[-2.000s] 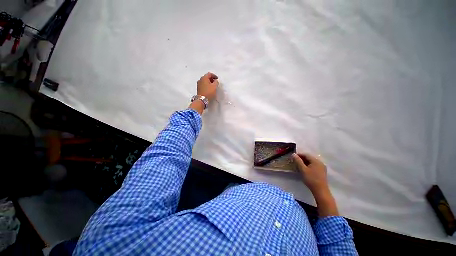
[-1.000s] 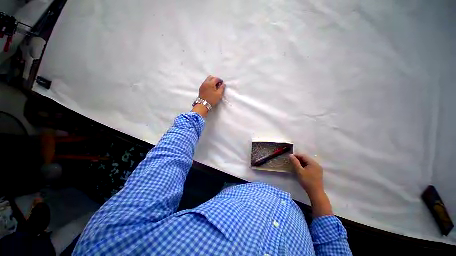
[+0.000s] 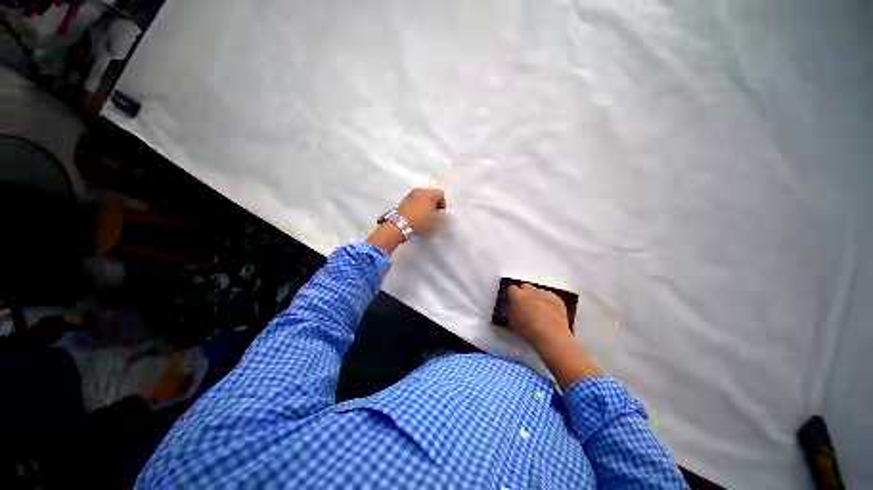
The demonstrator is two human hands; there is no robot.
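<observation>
A large white sheet (image 3: 593,172) covers the table, with soft wrinkles around my left hand. My left hand (image 3: 422,210), with a metal watch at the wrist, rests on the sheet with fingers curled; whether it pinches a pin cannot be seen. The small open pin box (image 3: 502,302) lies on the sheet near the table's front edge. My right hand (image 3: 538,314) is over the box with its fingers down inside it, hiding most of the contents. What its fingertips hold is hidden.
A black block (image 3: 124,103) sits at the sheet's left corner. Another dark block (image 3: 819,454) lies at the lower right. The dark floor with pale scraps (image 3: 230,297) shows beyond the table edge. Part of a person (image 3: 170,385) shows at the lower left.
My right hand has moved from the box's right rim to over and into the box, covering the red and black pen. My left hand has moved slightly towards me and right.
</observation>
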